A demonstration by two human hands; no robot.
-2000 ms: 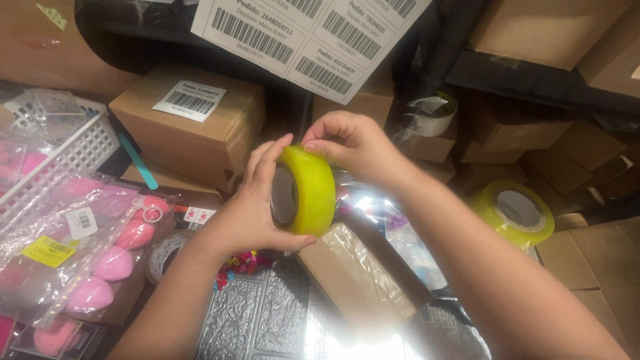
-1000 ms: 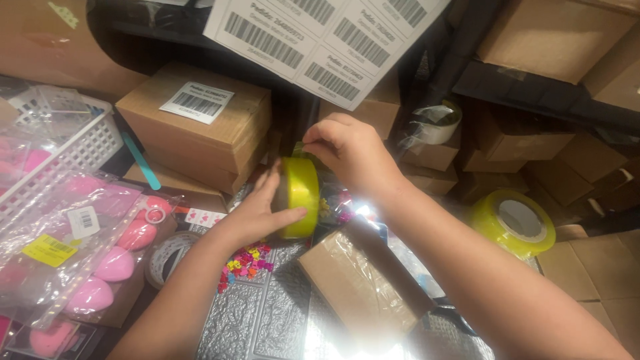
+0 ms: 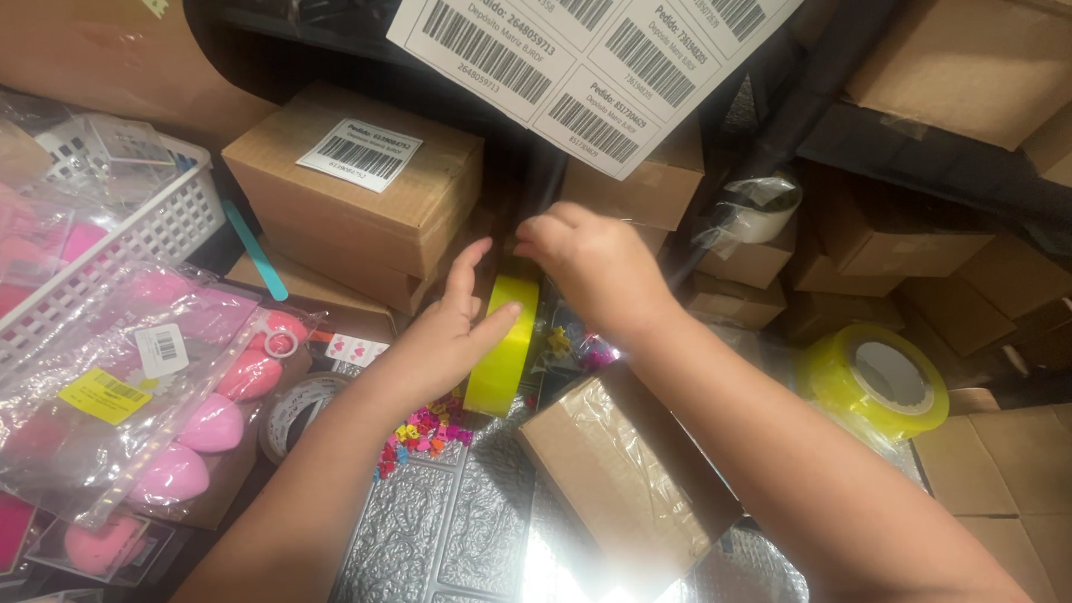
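My left hand (image 3: 456, 339) grips a roll of yellow-green packing tape (image 3: 505, 352), its thumb on the outer face and the forefinger raised. Just above and right of the roll is my right hand (image 3: 586, 255), thumb and fingertips pinched at the roll's upper edge; whether a tape end is between them is too small to tell. Below my right wrist lies a cardboard box (image 3: 624, 469) with shiny clear tape across it. Small colourful beads or charms (image 3: 423, 435) are scattered beside the roll on a silver embossed surface (image 3: 410, 519).
A labelled cardboard box (image 3: 360, 201) stands behind my left hand. At left are a white plastic basket (image 3: 180, 197) and bagged pink sponges (image 3: 209, 423). A second yellow-green tape roll (image 3: 879, 377) lies at right. A barcode sheet (image 3: 578, 75) hangs above; shelved boxes (image 3: 913, 222) stand behind.
The tape roll has turned from showing its core to nearly edge-on. My right hand has lifted slightly from the roll's upper side. The taped box sits at a different angle than two seconds ago.
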